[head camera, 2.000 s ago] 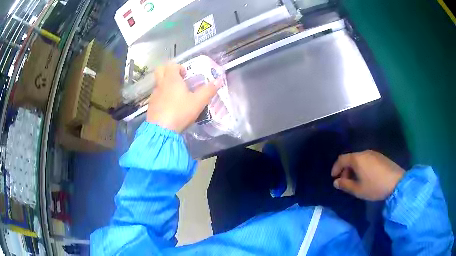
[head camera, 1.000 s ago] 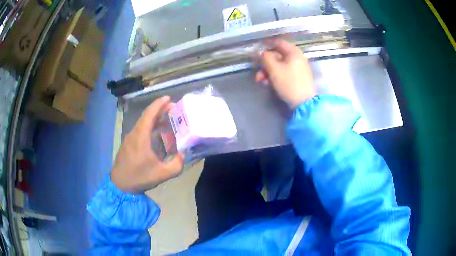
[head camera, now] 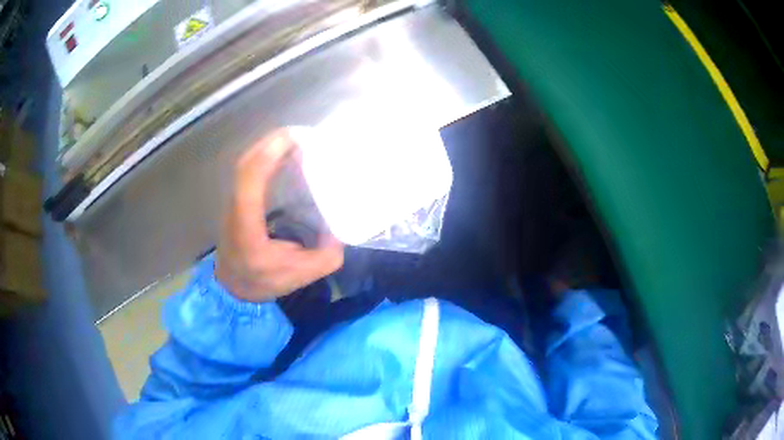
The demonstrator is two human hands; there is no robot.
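Note:
My left hand [head camera: 275, 228] grips the left edge of a bagged boxed product [head camera: 378, 176] and holds it up over the front edge of the steel work plate [head camera: 189, 172]. The box glares white, so its print cannot be read. Crinkled clear bag film [head camera: 413, 230] shows at its lower right. My right hand [head camera: 563, 285] is low on the right, dark and mostly hidden beside its blue sleeve; its fingers cannot be made out. The heat sealer's sealing jaw [head camera: 249, 53] runs across behind the plate.
The green conveyor belt [head camera: 602, 172] with a yellow edge line [head camera: 718, 86] curves down the right side. Shiny bagged items [head camera: 761, 344] are cut off at the right rim. Brown cartons [head camera: 19, 223] stand at the far left. A white control panel [head camera: 103, 34] is at the upper left.
The view has turned toward the belt. My left hand has lifted the bagged box off the plate and moved it right. My right hand has left the jaw and dropped low on the right.

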